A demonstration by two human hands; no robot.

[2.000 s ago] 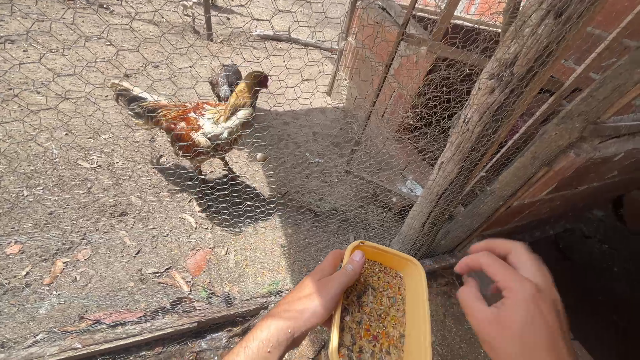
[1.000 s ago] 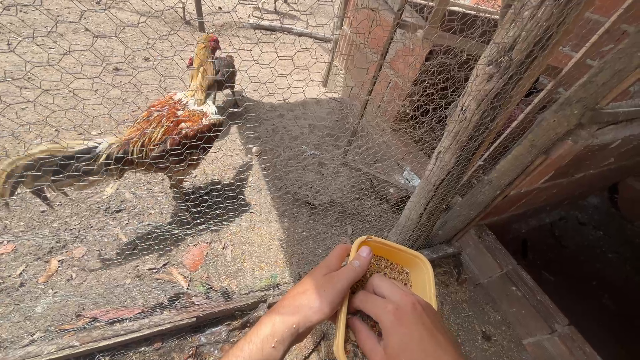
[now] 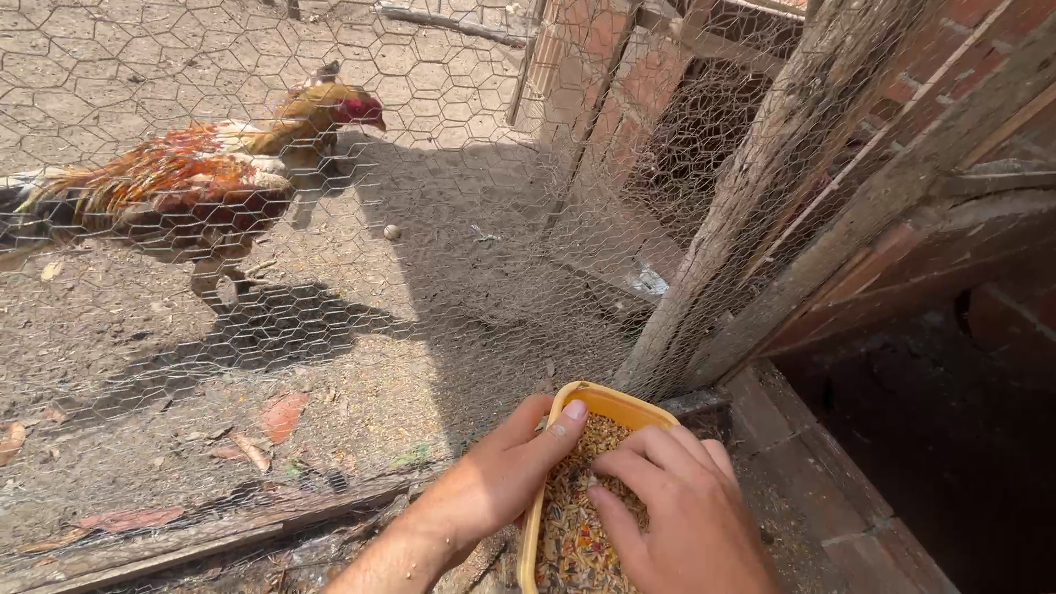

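A yellow plastic container (image 3: 532,540) full of mixed grain (image 3: 590,528) is at the bottom centre. My left hand (image 3: 511,466) grips its left rim, thumb over the edge and fingers underneath, out of sight. Over the grain, inside the right side of the container, is my right hand (image 3: 668,503), with fingers bent and thumb and forefinger near each other; whether grain is between them cannot be told. Beyond the wire mesh fence (image 3: 462,272), a rooster (image 3: 198,181) with orange, white and dark feathers stands at the left, and a second bird (image 3: 326,74) is partly hidden behind it.
A rough wooden post (image 3: 742,181) holds the mesh right of centre, beside slanted timbers (image 3: 874,198) and a brick wall (image 3: 973,49). A wooden board (image 3: 223,536) runs along the fence's foot. At the lower right, a brick ledge (image 3: 825,478) borders a dark recess. A small round object (image 3: 392,233) lies on the dirt.
My right hand has gone from beside the container to over its grain. My left hand has kept its grip. The rooster has come nearer the fence and its head is now lower than a second ago.
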